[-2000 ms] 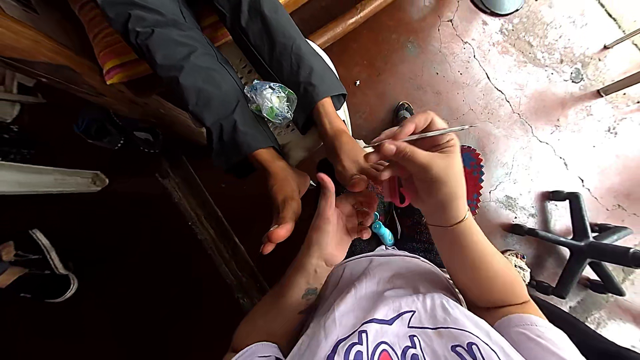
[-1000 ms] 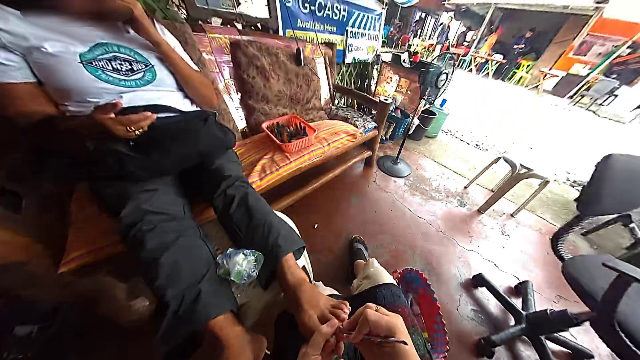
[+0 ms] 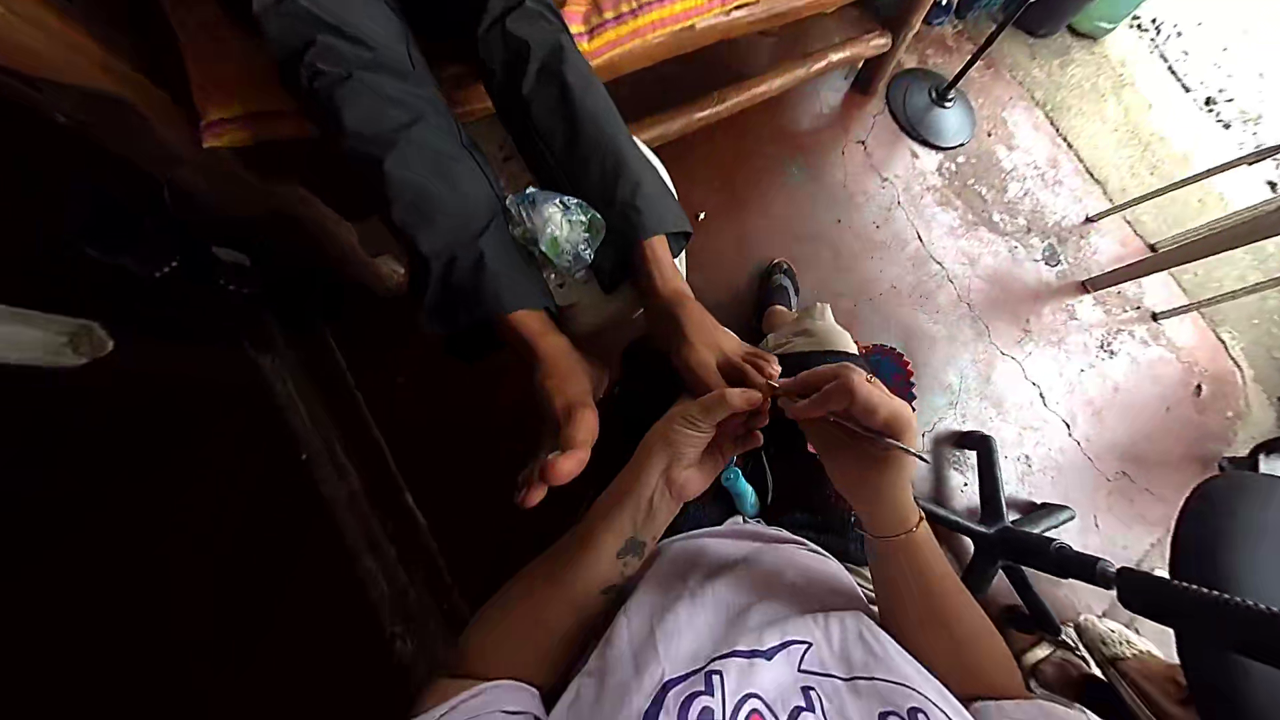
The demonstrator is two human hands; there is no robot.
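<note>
Another person's bare foot (image 3: pixel 708 345) rests by my knees, its toes between my two hands. My left hand (image 3: pixel 705 440) has thumb and fingers closed at the toes, apparently gripping one. My right hand (image 3: pixel 850 420) holds a thin metal nail tool (image 3: pixel 885 440) like a pen; its tip meets a toenail and its back end points down to the right. The person's other foot (image 3: pixel 560 415) hangs to the left, apart from my hands. A small turquoise bottle or handle (image 3: pixel 740 492) lies in my lap below my hands.
A crumpled clear plastic bag (image 3: pixel 558 232) lies between the person's trouser legs. A wooden bench (image 3: pixel 770 95) stands behind. At the right are a black wheeled chair base (image 3: pixel 1000 530), metal stool legs (image 3: pixel 1190 245) and a round black stand base (image 3: pixel 930 108). Another person's sandalled feet (image 3: pixel 1110 650) show lower right.
Two seconds ago my left hand was spread with the thumb apart; it is now closed at the toes. The tool's visible shaft pointed up right and now slopes down right. The view swung up and back.
</note>
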